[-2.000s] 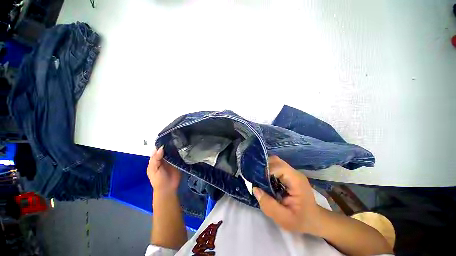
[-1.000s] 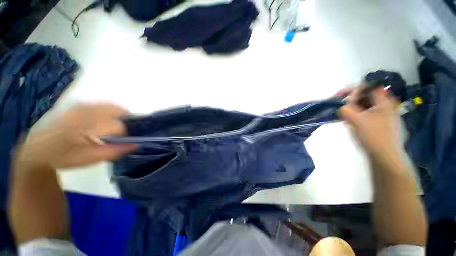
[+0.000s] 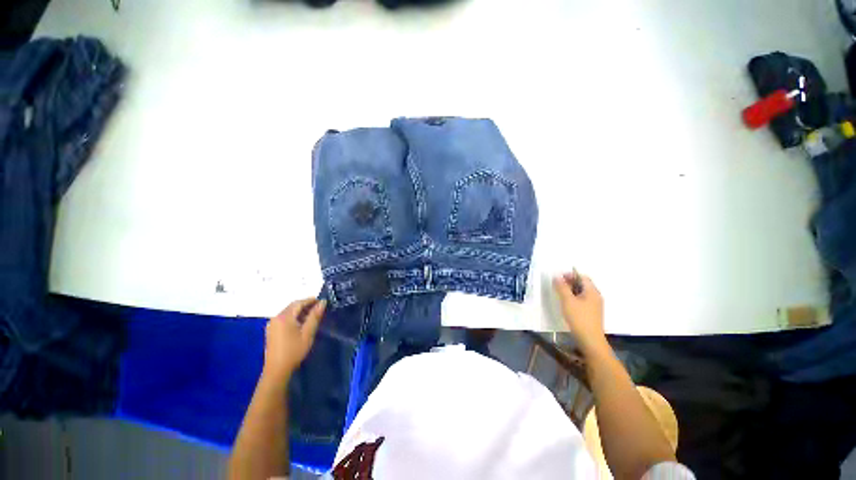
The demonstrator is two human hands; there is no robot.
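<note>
Blue jeans (image 3: pixel 474 178) lie folded on the white table, back pockets up, with the waistband towards me at the table's front edge. A dark motif shows on each back pocket. My left hand (image 3: pixel 298 328) has its fingertips together at the waistband's left corner, on a bit of denim. My right hand (image 3: pixel 579 295) is just right of the waistband, not touching it. Its fingers are curled, with a small dark spot between the fingertips; I cannot tell whether it is a tool.
A jeans pile (image 3: pixel 26 187) hangs over the table's left edge. A blue bin (image 3: pixel 188 370) with denim is below. At right are a red item (image 3: pixel 768 110) on dark cloth, a small yellow-capped bottle (image 3: pixel 826 141) and more denim (image 3: pixel 835 234). A round stool top (image 3: pixel 657 417) is below the edge.
The jeans, earlier held open and then stretched between both hands, now lie flat on the table with the back side up. Both hands have come inward, and the right hand is off the jeans.
</note>
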